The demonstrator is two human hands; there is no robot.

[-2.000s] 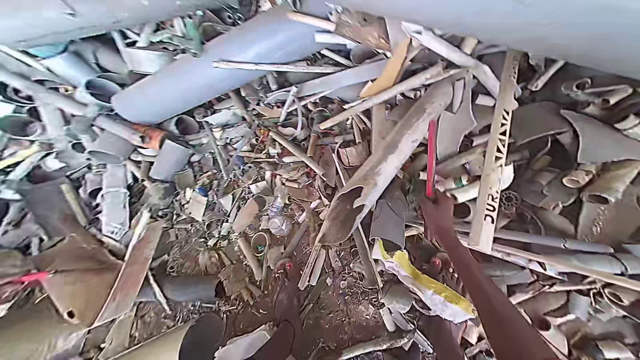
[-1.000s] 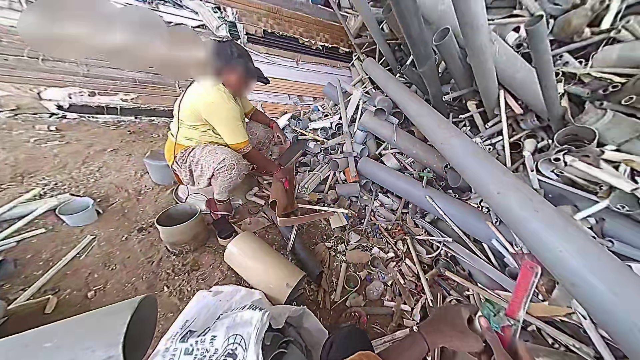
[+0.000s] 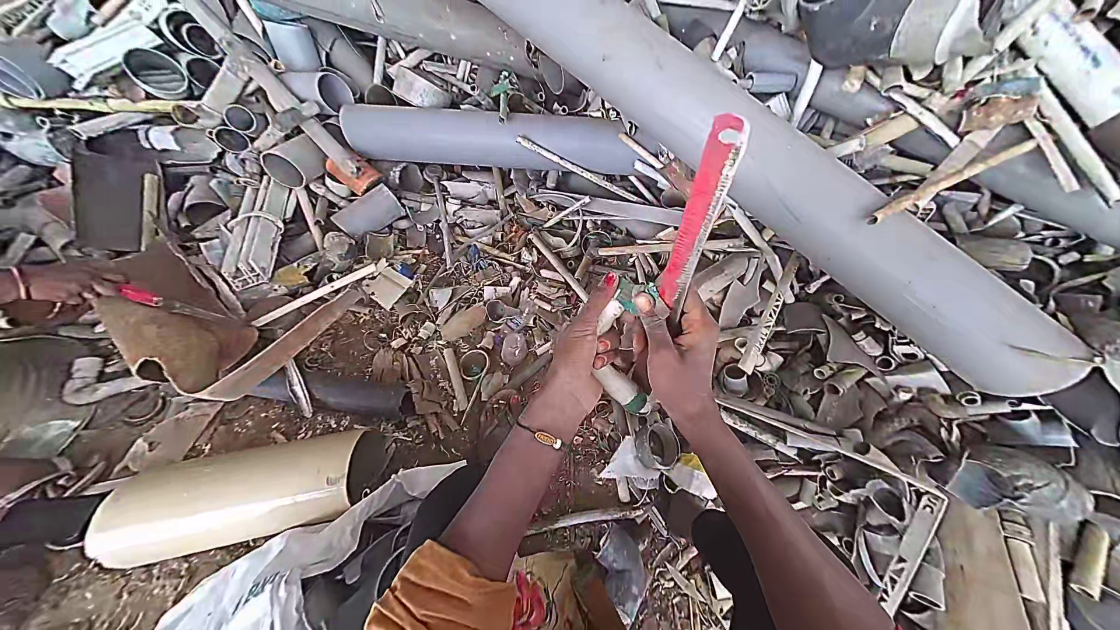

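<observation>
Both hands meet near the middle of the view. My left hand (image 3: 577,359) grips a short white plastic pipe piece (image 3: 621,389) with green ends. Beside it, my right hand (image 3: 678,354) holds a hacksaw blade with a red handle (image 3: 700,210), which points up and away; its thumb also touches the green upper end of the pipe piece. Fingers cover the middle of the piece. Whether the blade touches it cannot be told.
Large grey pipes (image 3: 814,210) cross the scrap heap ahead. A cream pipe (image 3: 227,494) and a white sack (image 3: 271,586) lie at lower left. At far left a co-worker's hand (image 3: 66,284) holds a red-handled tool (image 3: 140,296) by a brown pipe shell (image 3: 166,341).
The view has swung back from the co-worker to the heap. My left hand is now on the white pipe piece, close to my right hand; the red-handled tool stays in my right hand.
</observation>
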